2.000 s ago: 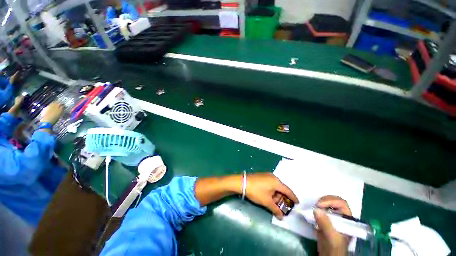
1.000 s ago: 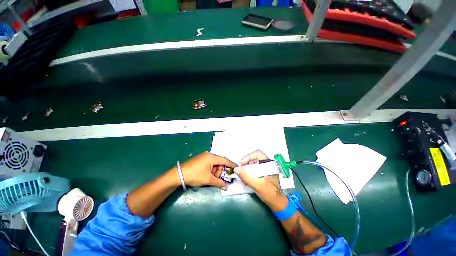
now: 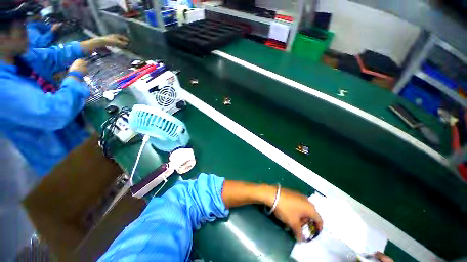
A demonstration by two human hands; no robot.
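My left hand [image 3: 297, 212] holds a small electronic module [image 3: 309, 230] in its fingertips over white paper [image 3: 345, 225] on the green bench. The module shows dark and shiny parts. My right hand [image 3: 383, 257] is cut off by the bottom edge at the right; only blurred fingertips show. A pale, blurred tip lies beside them, too unclear to tell what the hand holds.
A light-blue fan [image 3: 157, 127], a small white fan [image 3: 182, 160] and a white vented box [image 3: 163, 93] stand left. Modules [image 3: 302, 149] lie spaced on the green belt [image 3: 353, 153] beyond the white rail [image 3: 256, 142]. Another person [image 3: 46, 102] works at far left.
The view has swung left, so the other person shows and the black controller is out of view. My right hand is now mostly cut off. My left hand still holds the module.
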